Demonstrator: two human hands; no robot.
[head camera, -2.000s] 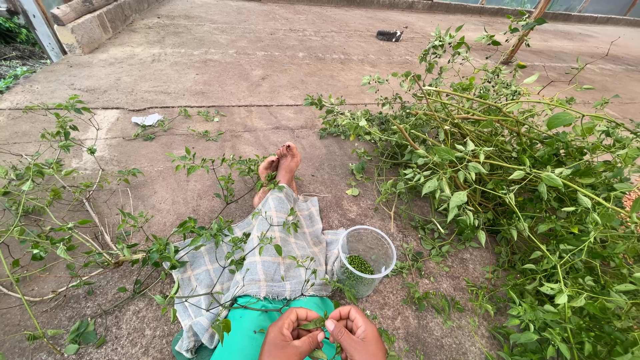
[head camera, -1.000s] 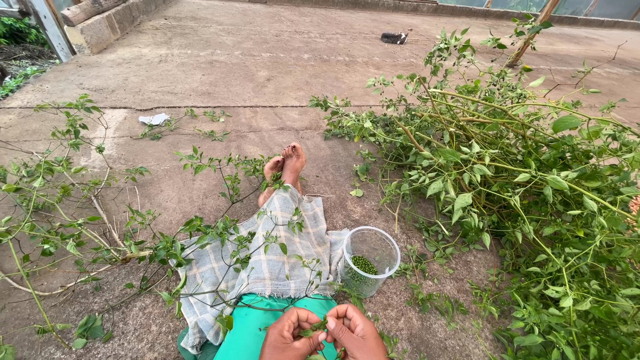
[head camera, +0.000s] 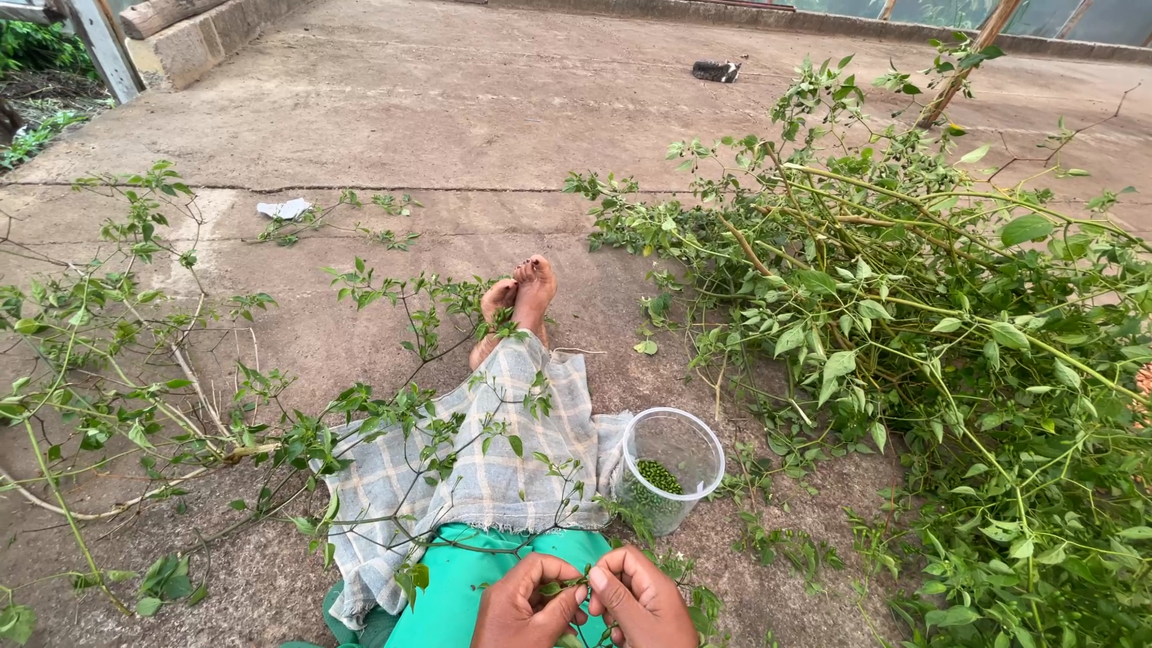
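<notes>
At the bottom middle, over green clothing (head camera: 432, 594), my left hand (head camera: 531, 603) and my right hand (head camera: 641, 601) meet with fingertips nearly touching. Both pinch a leafy green sprig (head camera: 565, 589); a small green berry-like piece shows between them. Just beyond my right hand a clear plastic tub (head camera: 699, 441) stands on the ground, partly filled with small round green fruits (head camera: 655, 481). A grey checked cloth (head camera: 517, 450) covers my legs, and a leafy branch (head camera: 409, 405) lies across it. My bare feet (head camera: 531, 292) are crossed beyond the cloth.
A large heap of cut leafy branches (head camera: 900, 297) fills the right side. More thin branches (head camera: 189, 360) spread over the concrete floor (head camera: 432, 99) at left. Farther off are a white scrap (head camera: 284, 209), a dark and white object (head camera: 716, 70), a wooden post (head camera: 972, 63) and a low block wall (head camera: 193, 40).
</notes>
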